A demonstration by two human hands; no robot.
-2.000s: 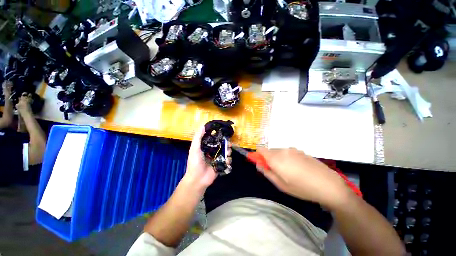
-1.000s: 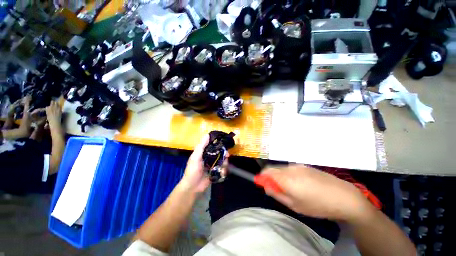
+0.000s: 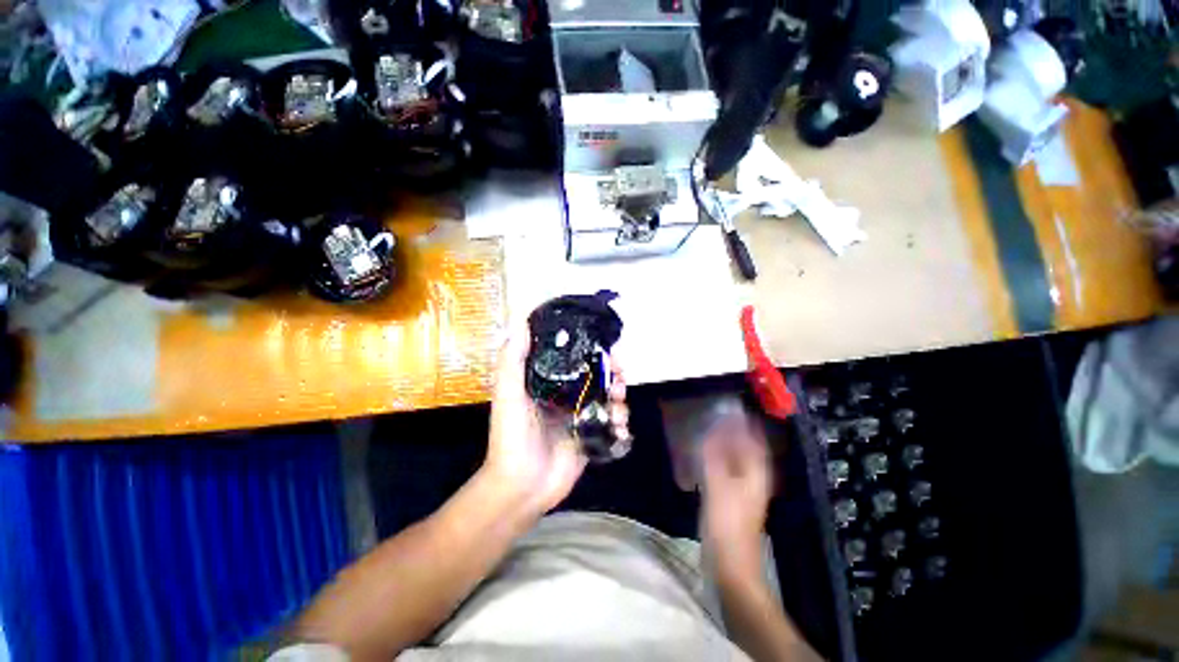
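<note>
My left hand [image 3: 524, 433] holds a black camera housing [image 3: 565, 352] with its open side up, above the bench's front edge. Thin yellow and white wires and a small silvery part [image 3: 597, 433] show at its lower end. My right hand [image 3: 733, 453] is blurred, below the bench edge; whether it holds anything cannot be seen. A red-handled tool [image 3: 765, 369] lies at the bench edge, beyond and right of this hand.
A screw feeder [image 3: 630, 142] stands on the white paper [image 3: 679, 310]. A dark-handled tool [image 3: 740, 254] and crumpled tissue [image 3: 808, 201] lie right of it. Part-built cameras [image 3: 353, 259] stand left. A parts tray [image 3: 886, 485] is below right, blue crates [image 3: 194, 530] below left.
The view has swung right. My right hand has moved away from the housing, and the red-handled tool it held now lies at the bench edge. My left hand still holds the housing.
</note>
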